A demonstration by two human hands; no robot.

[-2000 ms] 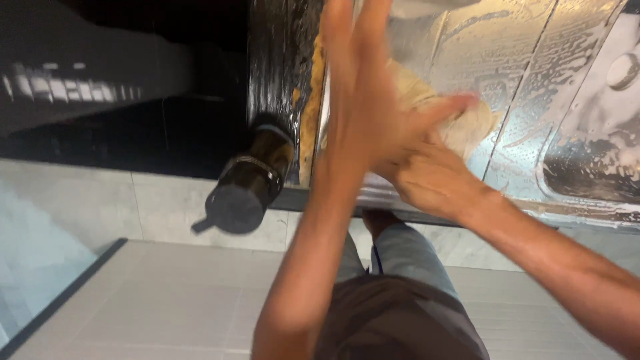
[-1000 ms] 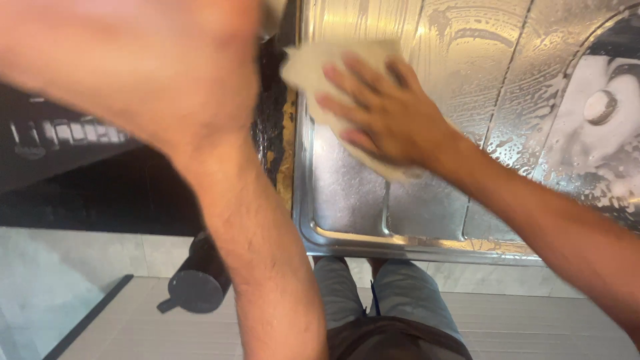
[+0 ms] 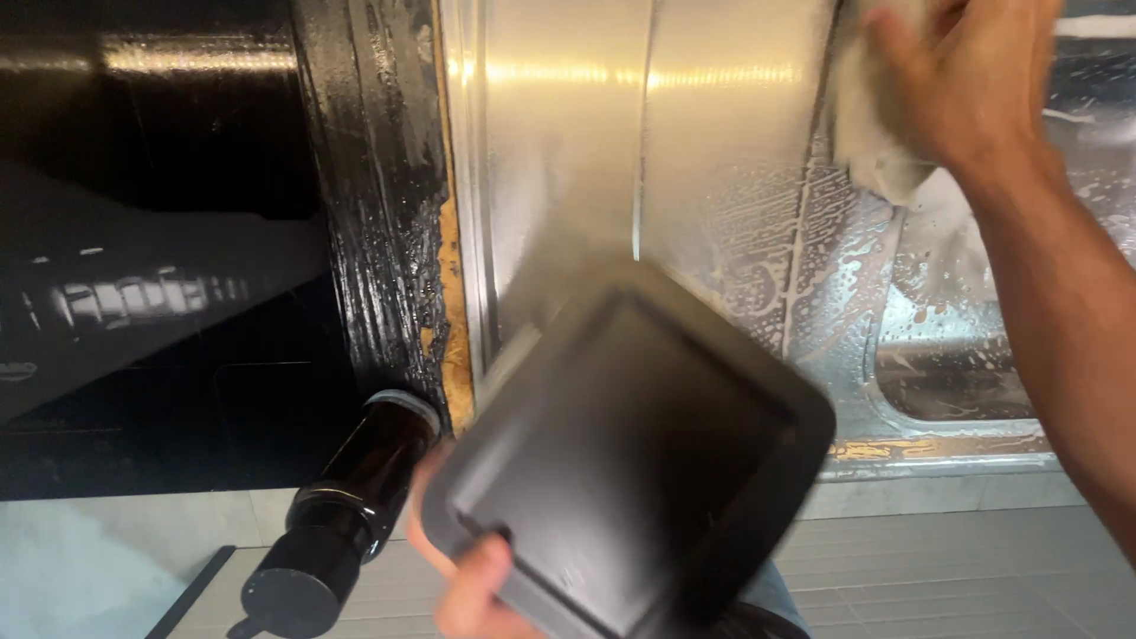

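Note:
My left hand [image 3: 479, 577] grips a dark, shallow rectangular tray [image 3: 630, 461] by its lower left edge, blurred by motion, over the front of the stainless steel drainboard [image 3: 568, 133]. At the upper right my right hand [image 3: 976, 89] holds a pale, damp cloth [image 3: 874, 133] bunched by the sink's near left side. Its fingers are partly cut off by the frame. Left of the tray a dark bottle with a black cap [image 3: 355, 497] stands on the counter's front edge.
Soapy streaks cover the drainboard beside the sink basin [image 3: 950, 382]. A glossy black cooktop [image 3: 160, 355] lies to the left. Between them runs a wet black counter strip [image 3: 382, 222] with a worn, exposed edge [image 3: 455, 328].
The dark tray has come into my left hand. My right hand has moved with the cloth from the drainboard's left part rightward to the sink side.

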